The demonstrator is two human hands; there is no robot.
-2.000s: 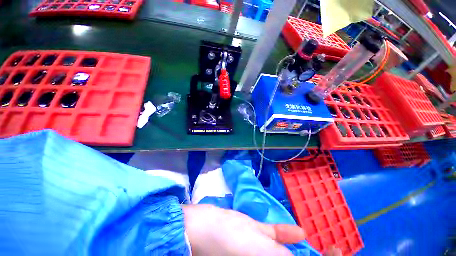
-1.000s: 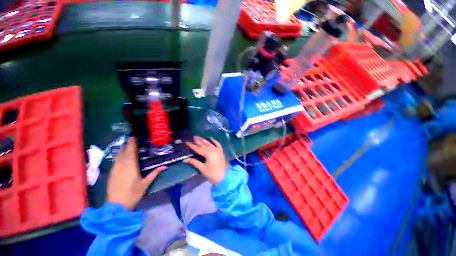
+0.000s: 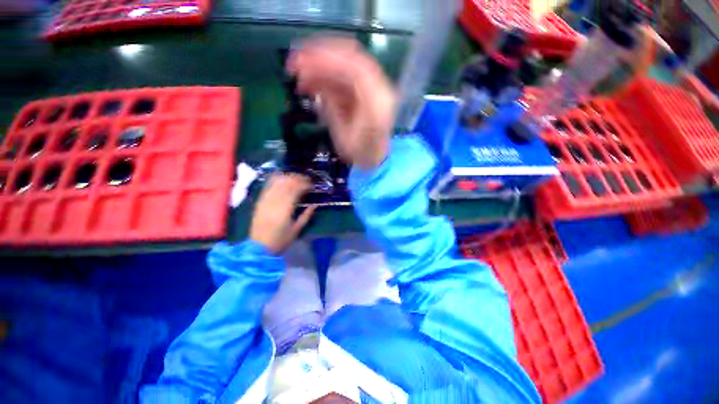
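Note:
The black press fixture (image 3: 325,175) stands on the dark green bench straight ahead. My left hand (image 3: 277,209) is at its front left corner, fingers bent against the base; whether it holds a small part cannot be told. My right hand (image 3: 347,99) is raised over the fixture's upright and is motion-blurred. It covers the place of the red toggle handle, which does not show, so its grip cannot be told. A red parts tray (image 3: 183,170) lies at the left with black discs (image 3: 121,171) in its left pockets.
A white scrap (image 3: 244,183) lies between the tray and fixture. A blue box (image 3: 497,154) stands right of the fixture, with a blurred clear cylinder (image 3: 579,79) above it. Filled red trays (image 3: 607,158) are beyond it. Another red tray (image 3: 544,308) is below the bench edge at right.
The view has swung back left and up. My right hand has risen from the fixture's front right to above its upright. My left hand stays near the front left. The red handle is now hidden.

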